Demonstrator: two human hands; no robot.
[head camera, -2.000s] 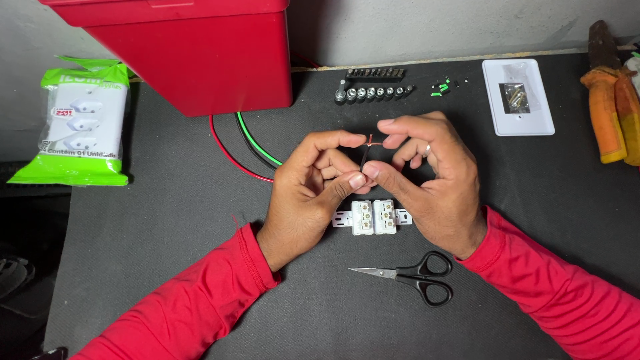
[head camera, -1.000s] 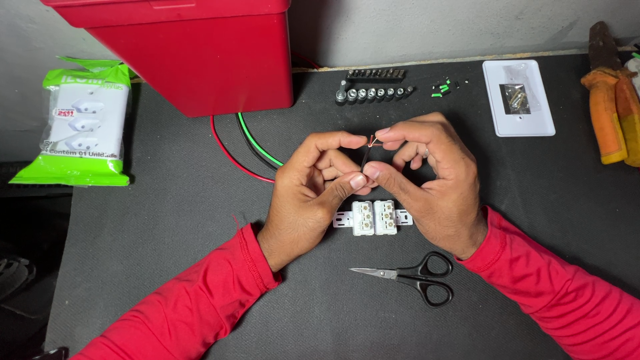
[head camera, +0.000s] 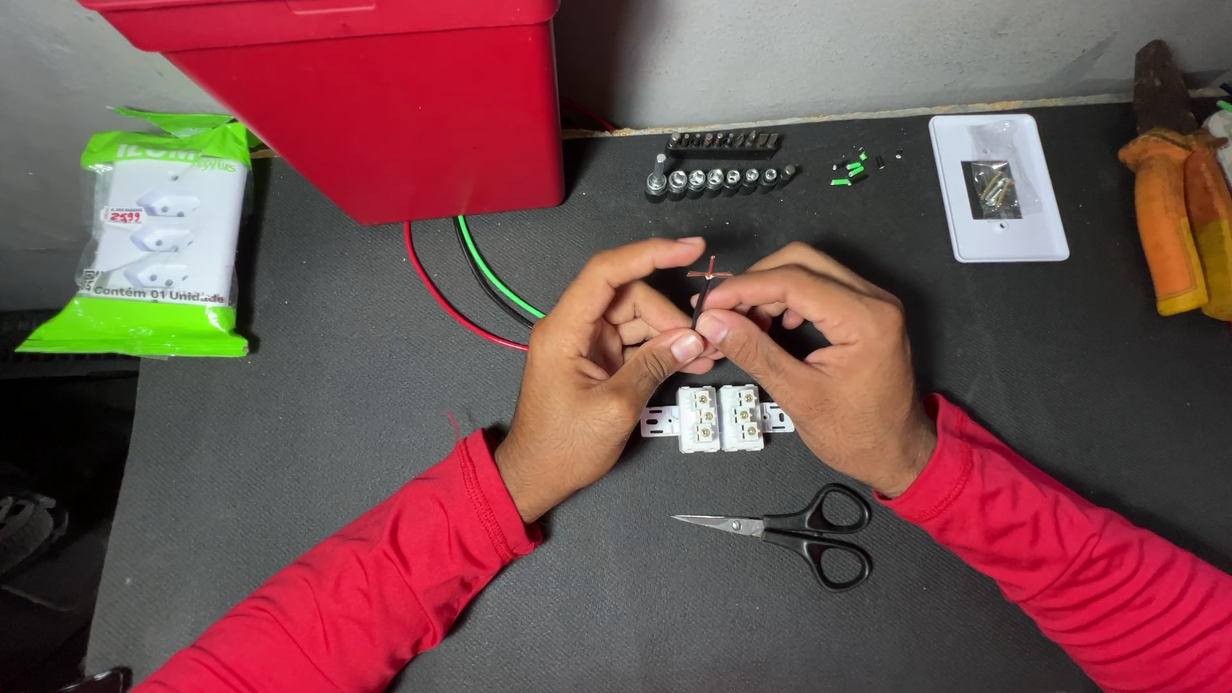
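Observation:
Between my fingertips stands a black insulated wire (head camera: 701, 300), its bare copper strands spread in a cross at the upper end. My left hand (head camera: 602, 375) pinches the wire low down with the thumb, its index finger raised. My right hand (head camera: 828, 346) also grips it, thumb and index finger beside the insulation. Just below my hands lies a white mounting bracket (head camera: 660, 421) carrying two white socket modules (head camera: 741, 419) with screw terminals facing up. Black-handled scissors (head camera: 770, 526) rest nearer me, blades pointing left. Red, black and green wires (head camera: 491, 287) curve from the red container toward my left hand.
A large red plastic container (head camera: 385, 115) stands at the back left, beside a packaged outlet (head camera: 164, 231). Behind my hands are sockets and driver bits (head camera: 722, 178) and insulation scraps (head camera: 852, 171). A white cover plate (head camera: 1001, 231) and orange-handled pliers (head camera: 1160, 212) lie to the right.
My left index finger has lifted away from the copper strands. The strands, partly covered by my fingers before, now show spread out in a cross.

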